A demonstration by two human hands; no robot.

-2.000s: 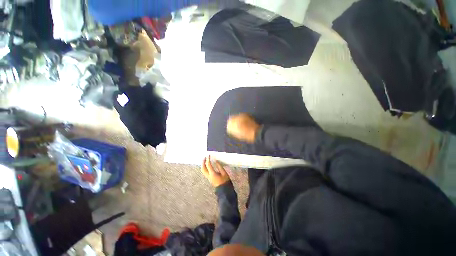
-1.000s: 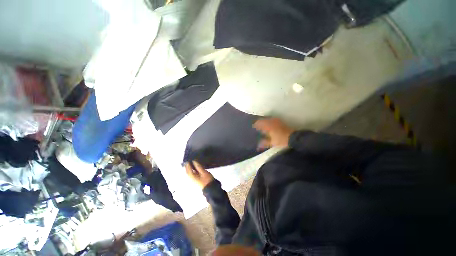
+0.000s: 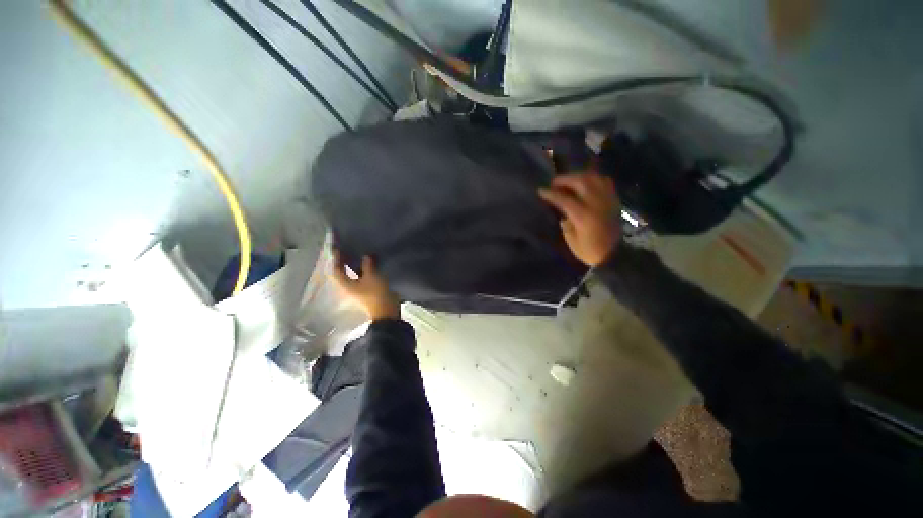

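Note:
A thick bundle of dark cut pieces (image 3: 435,202) lies against the wall side of the pale table, with a pale edge line along its near side. My left hand (image 3: 366,288) is at the bundle's near left edge, with the thumb and fingers at the cloth's rim. My right hand (image 3: 589,218) is at the bundle's right end, fingers bent on the cloth. Whether either hand grips a layer is hard to tell. A small white chip, perhaps chalk (image 3: 563,374), lies on the table nearer to me.
A black device (image 3: 673,192) with a thick looping cable stands right of the bundle. A yellow hose (image 3: 192,137) hangs at the left. White sheets (image 3: 182,374) and dark panels (image 3: 314,435) lie at the left. Black-yellow tape (image 3: 825,309) marks the floor at right.
The view has swung to the table's far side. Both hands have left the single dark panel near me and are now at the thick bundle.

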